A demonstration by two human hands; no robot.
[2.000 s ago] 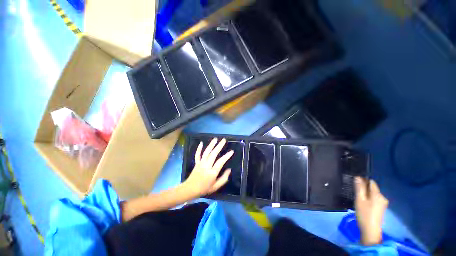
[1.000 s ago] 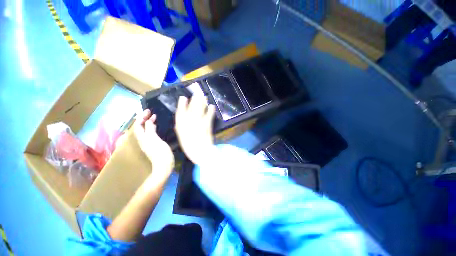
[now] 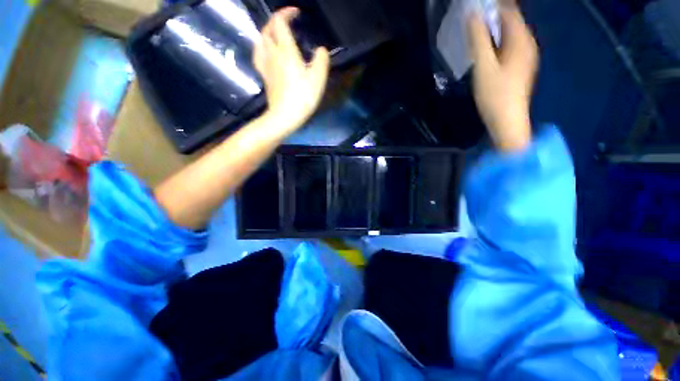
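Note:
My left hand (image 3: 289,71) is over the upper black foam tray (image 3: 183,123), fingers apart, fingertips near a dark slot; whether it touches a phone I cannot tell. A glossy part-built phone (image 3: 212,56) in that tray reflects light. My right hand (image 3: 508,78), blurred, grips a flat silver-grey piece (image 3: 458,37), probably a part-built phone, at the upper right. The lower black foam tray (image 3: 349,234) lies level in front of my lap, with dark glossy part-built phones (image 3: 309,192) in a row. Its right end slot (image 3: 435,195) looks different, without a clear phone outline.
An open cardboard carton (image 3: 145,134) stands at the left, with red plastic bags (image 3: 52,164) inside. More dark trays lie behind the lower tray, hard to make out. Blue plastic stools (image 3: 630,223) are at the right. My knees and a shoe (image 3: 365,338) are at the bottom.
My hands, earlier together at the upper tray's left end, are now apart. The right has moved right with a grey piece in it. The view has shifted, and the lower tray is uncovered.

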